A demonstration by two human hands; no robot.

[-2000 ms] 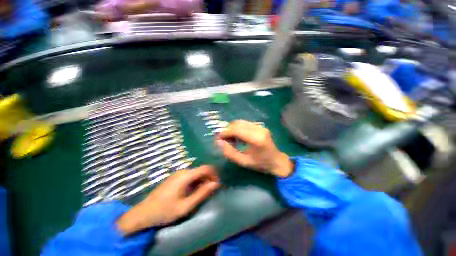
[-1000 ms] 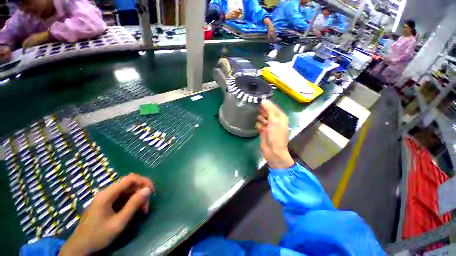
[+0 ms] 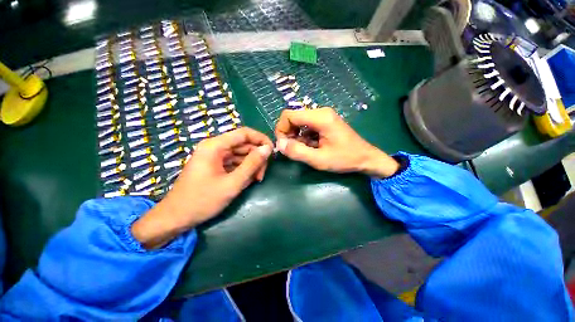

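Note:
My left hand and my right hand meet fingertip to fingertip over the green mat, just below the second tray. A tiny pale piece shows between the fingertips; it is too small to name, and the fingers hide most of it. The full clear tray lies at the left with columns of small white cells with yellow ends. The second clear tray holds a small group of cells and a flat green piece. The dark grey strip dispenser stands at the right with white strips fanned around its face.
A yellow round fan base stands at the far left. A pale rail crosses the bench behind the trays and meets a metal post. A white scrap lies beside the post. A yellow tray is at the right edge.
My right hand has moved from the strip dispenser back to the left and met my left hand's fingertips. The view has turned left and down onto the trays.

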